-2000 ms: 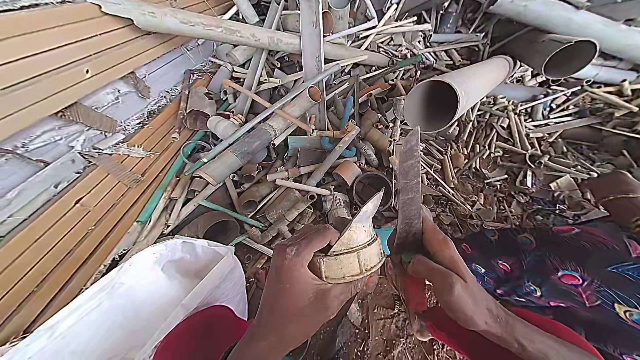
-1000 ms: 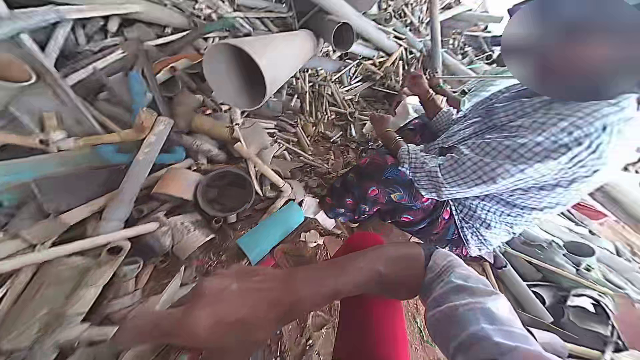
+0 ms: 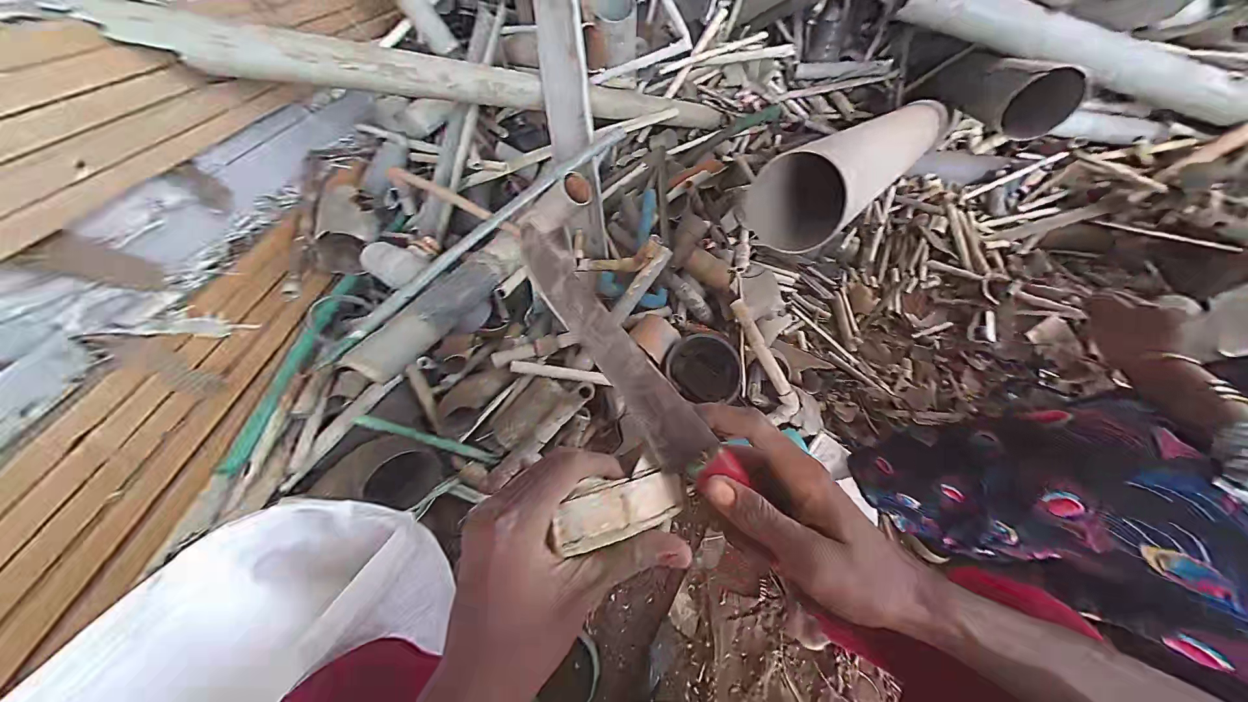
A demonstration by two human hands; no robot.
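My left hand [image 3: 546,575] grips a short, pale, cream-coloured plastic pipe piece [image 3: 616,511] with a thick rim, at the lower middle of the view. Just right of it, my right hand [image 3: 809,526] is closed on the red handle [image 3: 723,470] of a wide, flat metal blade [image 3: 624,361], which looks like a saw or large knife. The blade points up and to the left over the pile, its base close beside the pipe piece. Whether blade and piece touch, I cannot tell.
A heap of scrap plastic pipes spreads ahead, with a large pale pipe [image 3: 838,180] and a dark pipe [image 3: 1043,97] at upper right. Brown slatted panels [image 3: 146,458] lie left, a white sack [image 3: 292,595] lower left. Another person's hand [image 3: 1150,361] and patterned cloth [image 3: 1053,507] are at right.
The view swung right toward the co-worker and came back. Compared with the first frame, the blade now tilts left instead of standing upright, and the pointed shard above the pipe piece's rim no longer shows.
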